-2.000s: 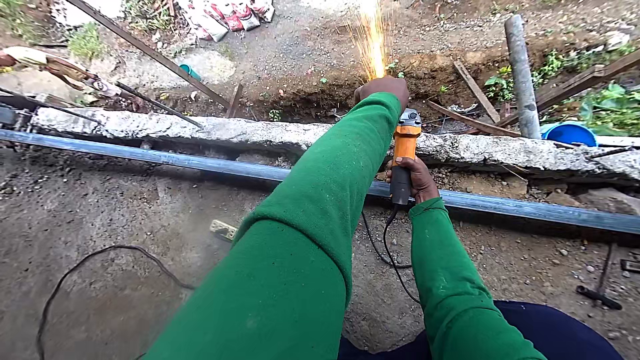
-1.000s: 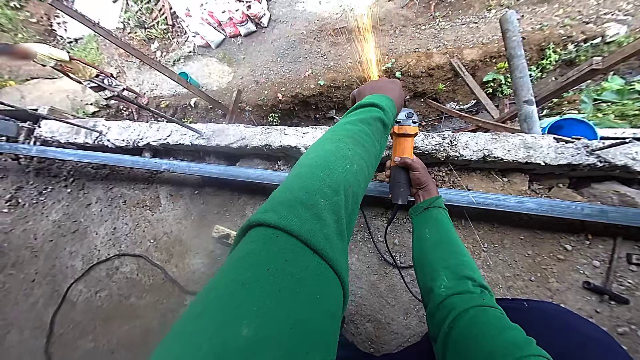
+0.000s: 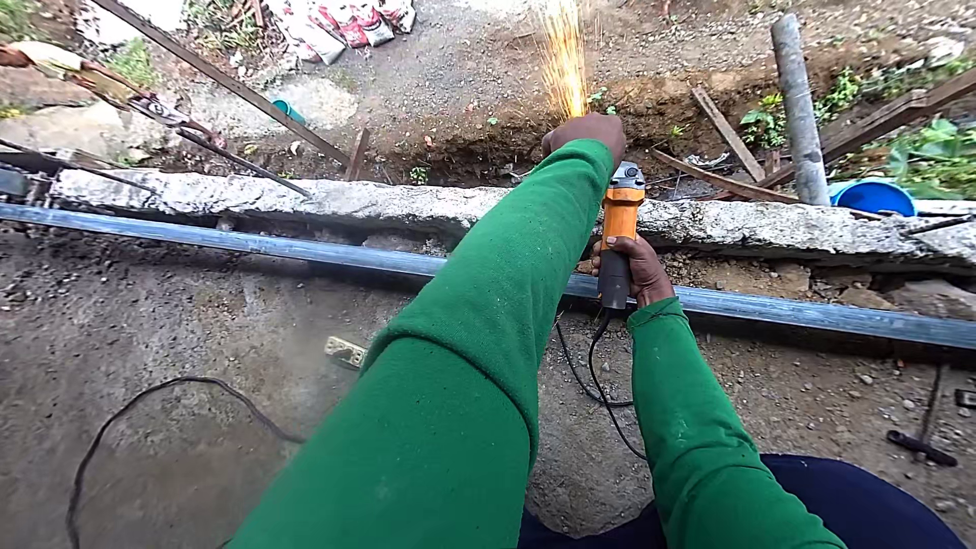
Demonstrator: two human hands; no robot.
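An orange and dark grey angle grinder (image 3: 621, 217) points away from me above a long galvanized metal bar (image 3: 343, 255). My right hand (image 3: 640, 267) is wrapped around its rear body, where the black cord leaves. My left hand (image 3: 585, 136) is a closed fist against the left side of the grinder's head; the part it grips is hidden beneath it. Bright sparks (image 3: 564, 69) fly forward from beyond that fist. The disc and the spot it touches are hidden. Green sleeves cover both arms, and the left one hides part of the bar.
A rough concrete ledge (image 3: 366, 200) runs beyond the bar. Past it are a grey post (image 3: 799, 110), wooden boards (image 3: 728, 133), a blue container (image 3: 873, 197) and filled sacks (image 3: 343, 27). A power outlet block (image 3: 345, 352) and black cable (image 3: 183, 379) lie on the ground. Another person (image 3: 99, 76) is at upper left.
Both my hands stay at the grinder, and sparks fly throughout. The other person at upper left has shifted posture.
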